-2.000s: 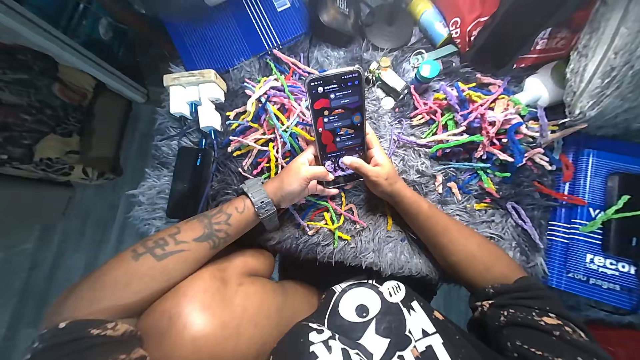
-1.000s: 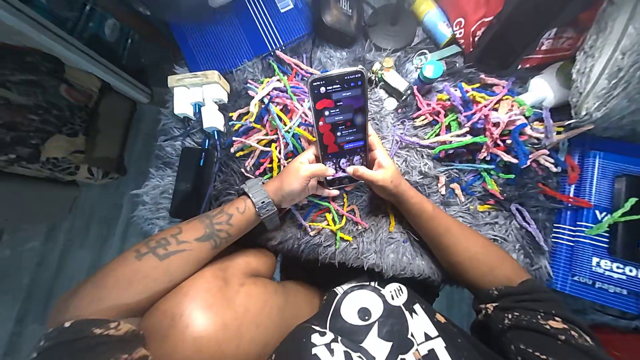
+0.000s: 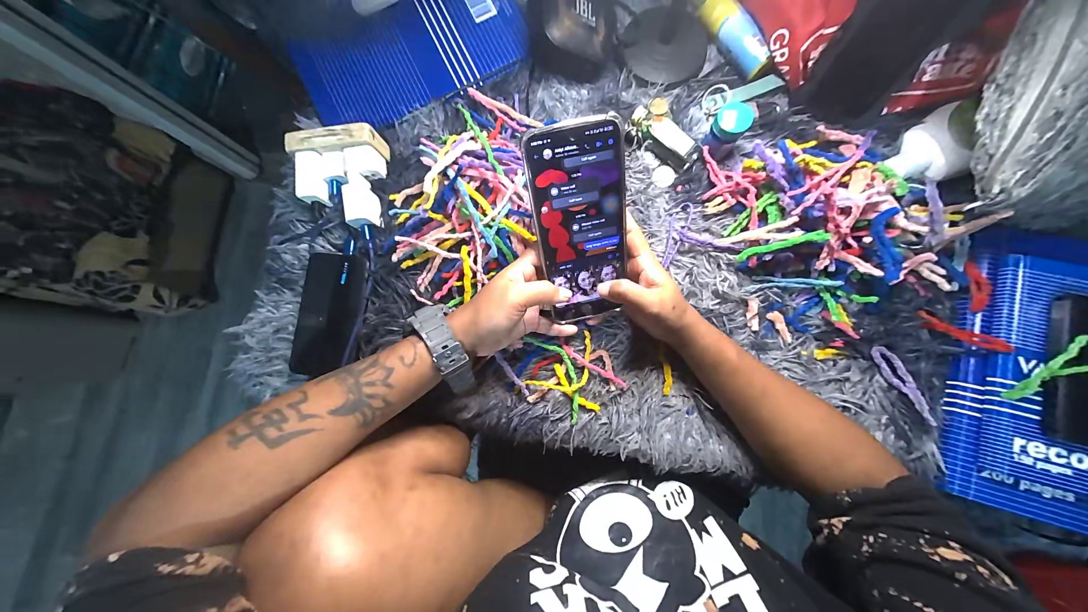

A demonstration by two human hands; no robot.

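Note:
A smartphone [image 3: 580, 208] in a clear-edged case is held upright between both hands, its lit screen showing a chat. My left hand [image 3: 510, 302] grips the lower left edge, its thumb over the bottom of the screen; the wrist wears a grey watch [image 3: 442, 347]. My right hand [image 3: 653, 293] holds the lower right edge, with its thumb also on the lower screen. Short colourful fuzzy yarn pieces [image 3: 489, 204] lie heaped behind and left of the phone. Another multicoloured heap [image 3: 837, 212] lies to the right, and a few strands [image 3: 571, 382] lie below the hands.
A grey shaggy cover [image 3: 671, 425] lies under everything. At left are a power strip [image 3: 297, 140] with white chargers [image 3: 361, 202] and a black power bank [image 3: 327, 314]. Keys [image 3: 671, 140], a teal-capped container [image 3: 733, 121], a white bottle [image 3: 926, 153] and blue record books [image 3: 986, 425] surround the yarn.
The content on the phone's screen has shifted. Both thumbs have moved slightly over its lower part, while both hands keep their hold.

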